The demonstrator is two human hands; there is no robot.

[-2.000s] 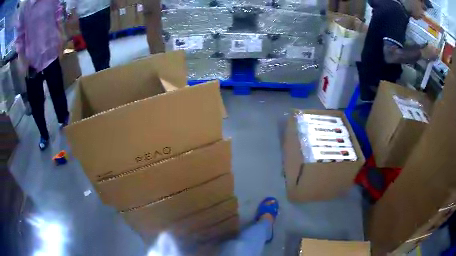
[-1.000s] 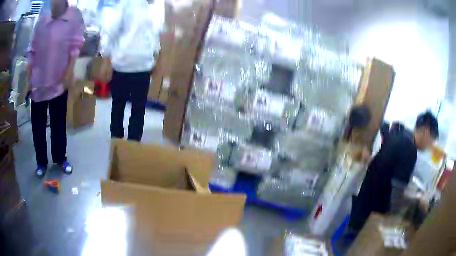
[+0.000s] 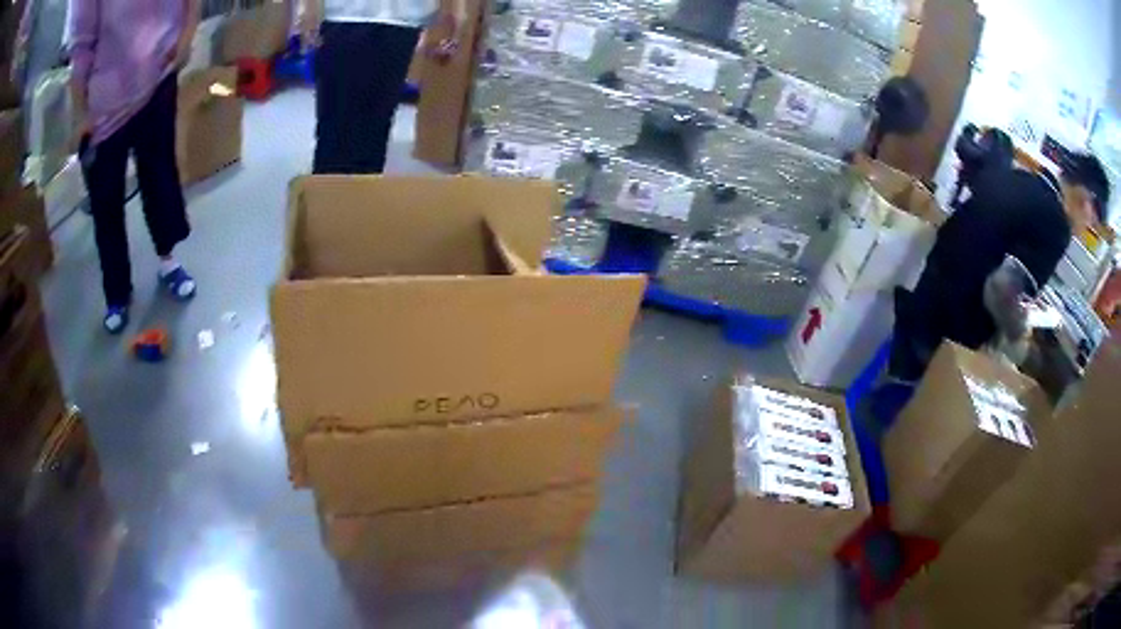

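A large brown shipping carton (image 3: 455,350) stands upright and open in front of me, its near flap printed "PEAO" or similar. Its lower part shows fold lines and blurs toward the bottom edge. Neither of my hands can be made out. A bright white blurred patch at the bottom edge, below the carton, cannot be identified. A small blue and orange tape dispenser (image 3: 150,345) lies on the floor at the left.
A filled carton (image 3: 713,522) with white retail boxes (image 3: 799,442) stands at right, near another filled carton (image 3: 928,449) and a red stool (image 3: 885,559). Behind are a wrapped pallet load (image 3: 652,148), a tall white carton (image 3: 848,295) and several people. Brown cardboard lines both sides.
The view has swung and tilted. The open carton now appears nearer the middle and more upright. The blue-sandalled foot seen earliest is out of view. The person at right is bent over.
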